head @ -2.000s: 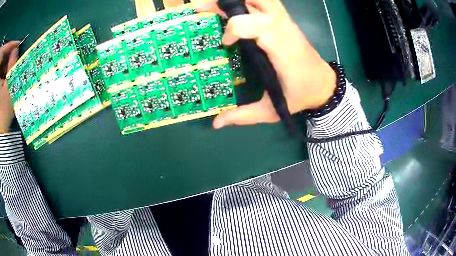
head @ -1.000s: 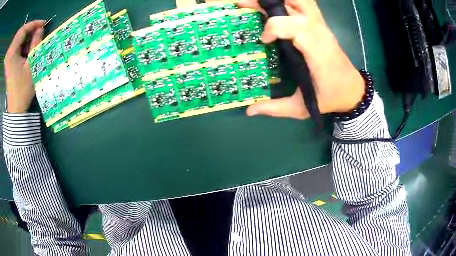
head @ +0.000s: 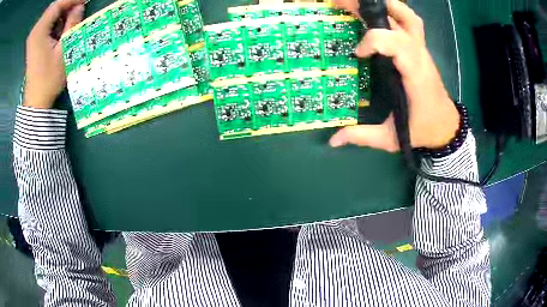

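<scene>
Green PCB panels with yellow rails lie in two overlapping groups on the dark green mat. The left panel (head: 129, 63) is tilted and shows a white glare. My left hand (head: 47, 57) is at its left edge, fingers partly behind it. The right panel (head: 285, 75) shows two rows of small boards, with other panels partly beneath. My right hand (head: 414, 84) holds the black soldering iron (head: 393, 72) between thumb base and fingers. Its fingertips are at the panel's upper right edge, and the thumb lies by the lower right corner. The iron's tip is out of the picture.
The dark green mat (head: 252, 180) has a curved front edge near my lap. A black unit (head: 501, 78) with a pale label stands at the right. A black cord (head: 450, 180) runs from the iron across my right sleeve towards it.
The view has shifted, so panels, hands and black unit all sit further right in the picture. Both hands keep about the same places against the panels.
</scene>
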